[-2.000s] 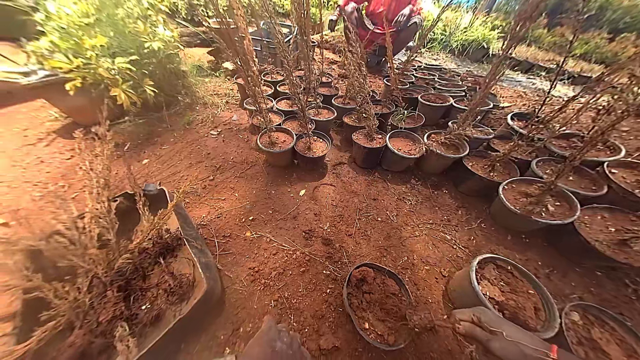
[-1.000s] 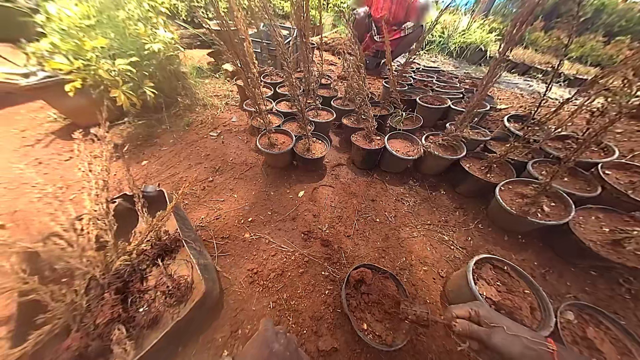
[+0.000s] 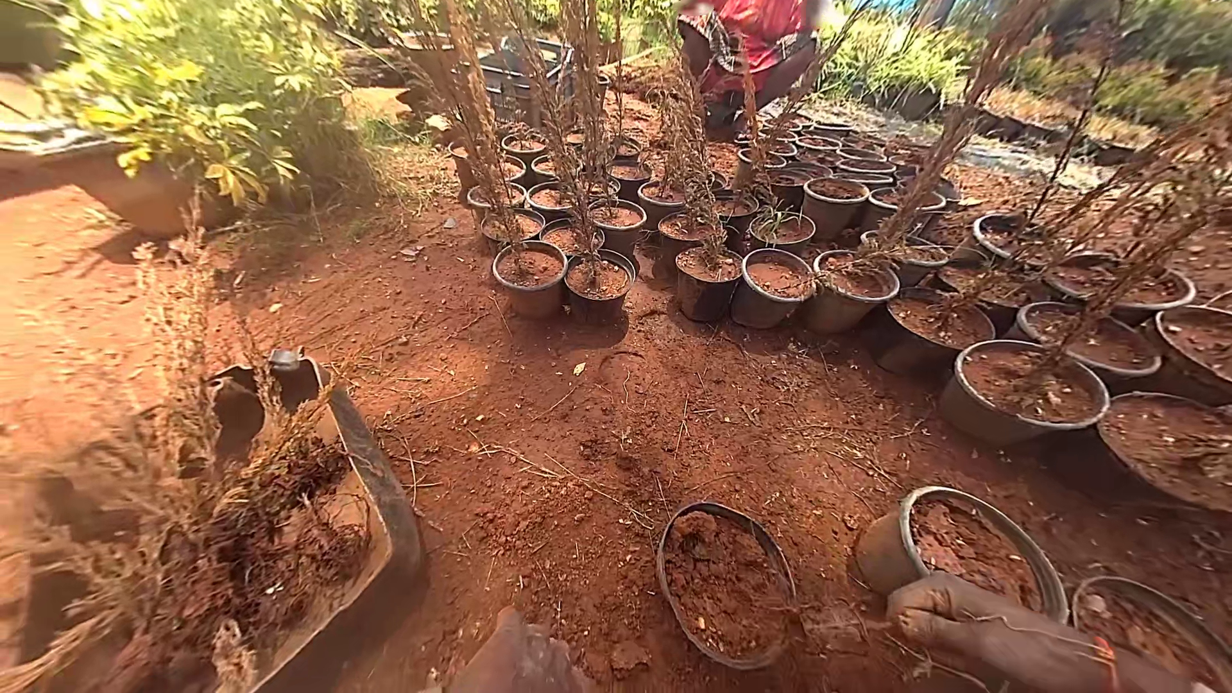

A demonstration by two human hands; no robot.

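My right hand [image 3: 962, 616], with an orange-red thread at the wrist, has its fingers closed on a thin, blurred brownish thing that reaches left to the rim of a black pot of red soil [image 3: 727, 587]. What it is cannot be told. Just behind this hand a soil-filled black pot [image 3: 972, 549] leans on its side. My left hand [image 3: 525, 654] is low at the bottom edge, left of the first pot, partly cut off by the frame; its fingers are not clear. At left, a dark container [image 3: 385, 491] holds dry, brown plants with reddish roots [image 3: 260, 549].
Many black pots with soil stand close together behind, several with tall dry stems [image 3: 707, 192]. Another pot [image 3: 1145, 626] is at the lower right. A person in red [image 3: 746, 58] is at the back. A leafy green plant [image 3: 192, 106] grows in a large pot at upper left.
The person in red at the back has shifted a little. My right hand has moved slightly, still beside the same pots.
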